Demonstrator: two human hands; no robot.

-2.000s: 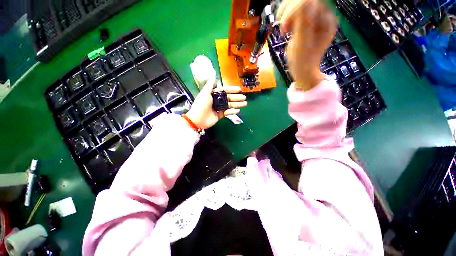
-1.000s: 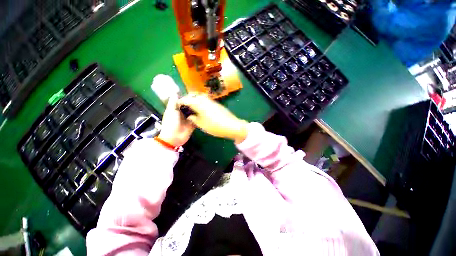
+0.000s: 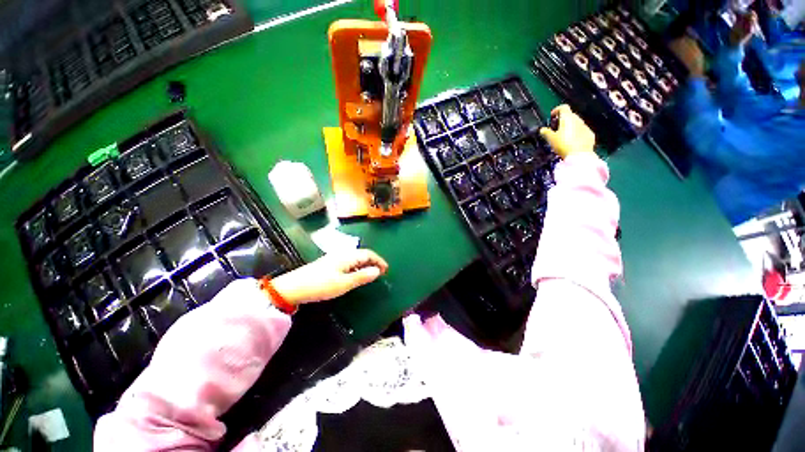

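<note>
My left hand (image 3: pixel 334 275) rests in front of the press, seen from its thumb side; thumb and fingers are a little apart and no unit shows in it. My right hand (image 3: pixel 571 134) is at the far right edge of the right blister tray (image 3: pixel 481 231), fingers bent close together; something dark is at the fingertips, too small to tell. That tray holds black square units in most pockets. The orange toggle press (image 3: pixel 381 115) stands upright with its red-tipped handle raised. A dark press fixture (image 3: pixel 383 194) sits on its orange base; whether it holds a unit cannot be told.
The left blister tray (image 3: pixel 163 205) has units in its left and far pockets and a green clip (image 3: pixel 103 154). A white bottle (image 3: pixel 297 188) and crumpled wipe (image 3: pixel 335 239) are left of the press. Stacked trays with pale parts (image 3: pixel 609 66) and a person in blue (image 3: pixel 741 132) are far right.
My hands have parted. My right hand has moved right to the right tray; my left hand has come nearer to me, and the black unit seen between them is no longer visible there. The view has shifted.
</note>
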